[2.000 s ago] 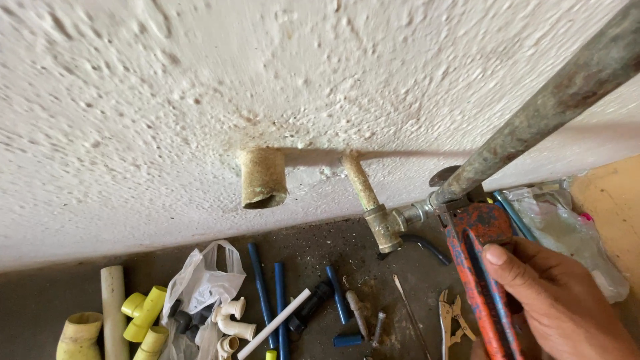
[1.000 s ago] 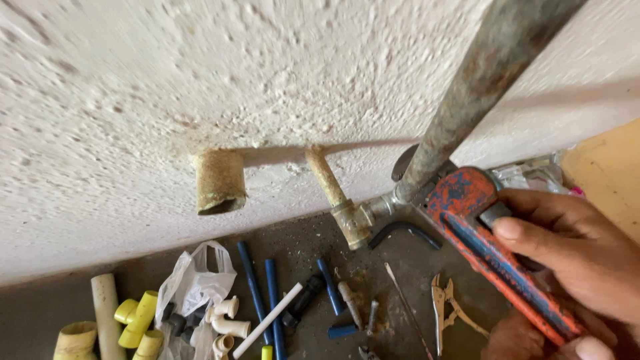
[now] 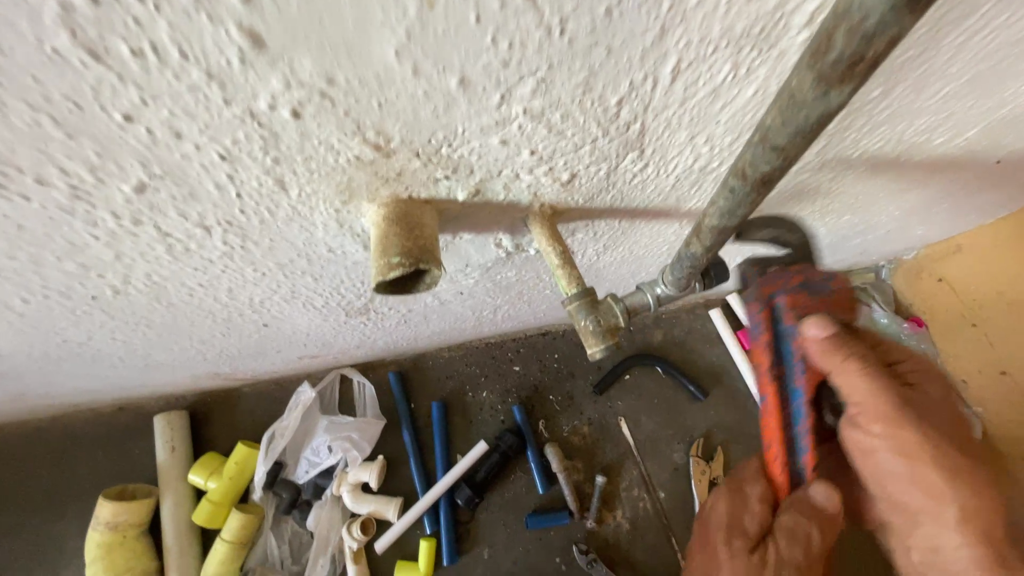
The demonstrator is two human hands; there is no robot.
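A red pipe wrench [image 3: 800,320] with worn paint is held in both hands. My left hand [image 3: 760,520] grips the lower handle at the bottom. My right hand [image 3: 904,424] holds it higher up, its thumb on the side near the head. The hooked jaw, a little blurred, stands just right of a thick grey metal pipe [image 3: 768,152] and looks clear of it. That pipe slants down to a metal fitting [image 3: 656,296], joined to a corroded tee or elbow [image 3: 594,320] on a short pipe [image 3: 556,248] from the wall.
An open pipe stub [image 3: 406,244] sticks out of the rough white wall [image 3: 240,144]. On the floor lie blue pipes [image 3: 442,488], yellow fittings [image 3: 228,484], a plastic bag [image 3: 328,424], a screwdriver [image 3: 646,472], locking pliers [image 3: 704,472] and a bent black hose [image 3: 652,364].
Two seconds ago the wrench's jaw was at the grey pipe's lower end; now it is off to the right. My left hand has come into view and onto the handle.
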